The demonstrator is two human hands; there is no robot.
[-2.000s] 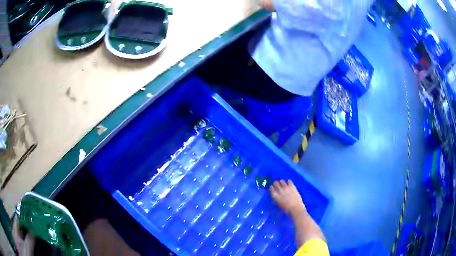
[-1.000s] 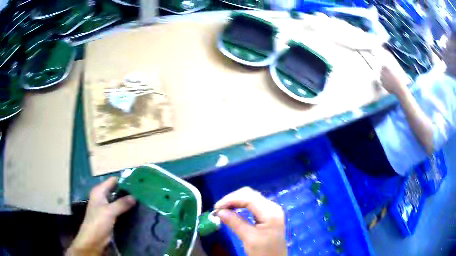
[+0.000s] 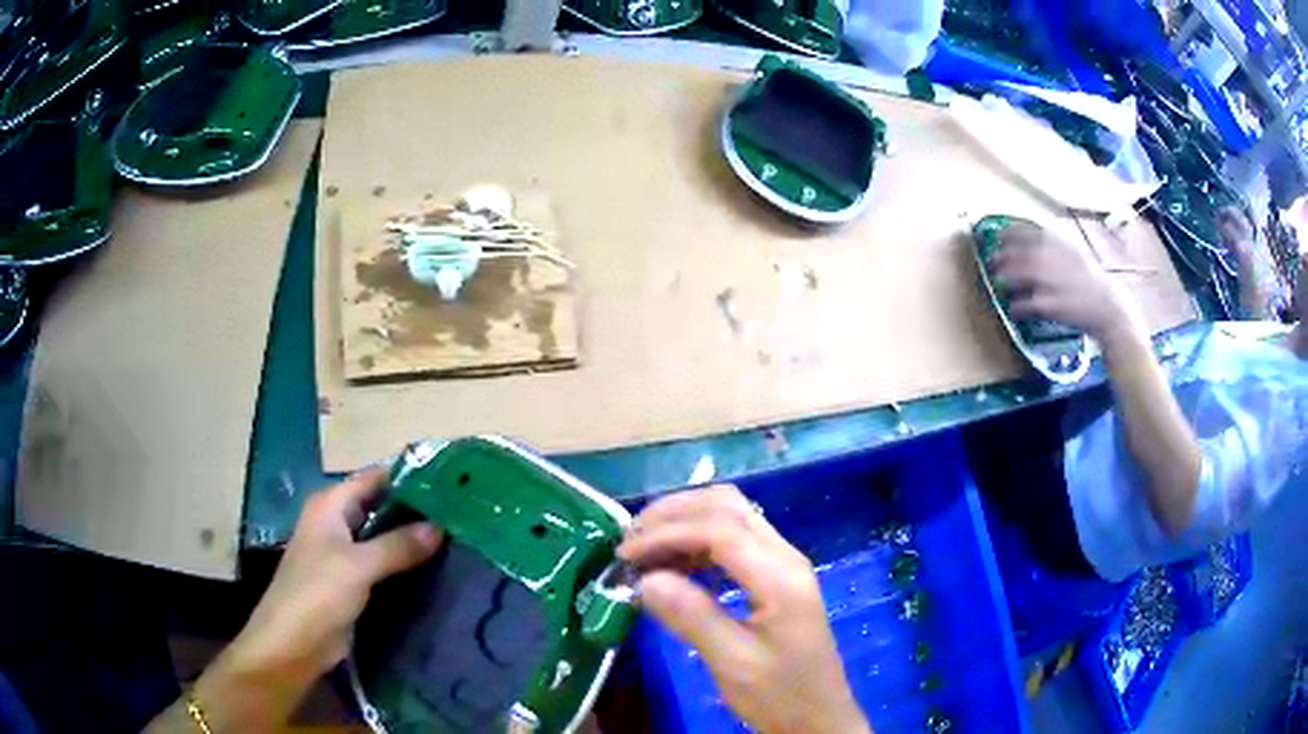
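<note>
My left hand grips the upper left rim of a glossy green housing with a silver edge and a dark recess, tilted above my lap at the bench edge. My right hand is at the housing's right side, its thumb and fingers closed on a small green fitting with a shiny part. The fitting is at the housing's right corner; whether it is seated there is hidden by the fingers and rim.
A stained cardboard pad bears thin sticks and pale adhesive. Another housing lies on the bench cover. A neighbour's hand holds a housing at right. A blue parts bin is below the bench; green housings are piled behind.
The fitting in my right hand has moved from just outside the rim to the housing's corner. The neighbour's hand has taken one of the two bench housings and moved it right. My view has shifted.
</note>
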